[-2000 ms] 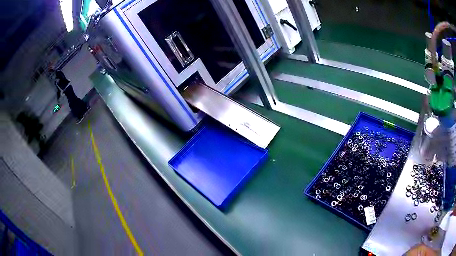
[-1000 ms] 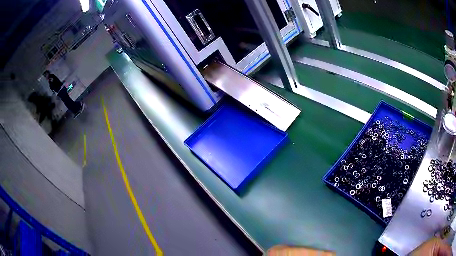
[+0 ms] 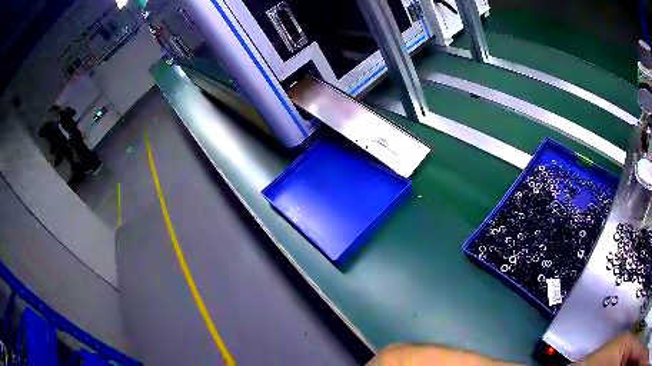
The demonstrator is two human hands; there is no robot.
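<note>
A bare hand, which looks like my left hand (image 3: 616,352), is cut off at the bottom right corner beside the front of the silver machine plate (image 3: 583,318). More bare skin, likely my left arm, shows along the bottom edge. The fingers and anything in them cannot be made out. My right hand is not in view. Small dark rings (image 3: 629,254) lie loose on the plate. A shallow blue parts tray (image 3: 509,284), full of dark and silvery rings with a small white label on them, stands left of the plate.
An empty blue tray (image 3: 336,200) lies on the green bench (image 3: 429,286) under a metal chute (image 3: 364,129) from a white-blue machine (image 3: 286,107). White rails (image 3: 479,143) cross the bench behind. A syringe assembly is cut off at right. People (image 3: 71,143) stand far left.
The view has swung slightly right and down, so bench and trays sit further left. The arm skin at the bottom edge has come into view; the far people have shifted left.
</note>
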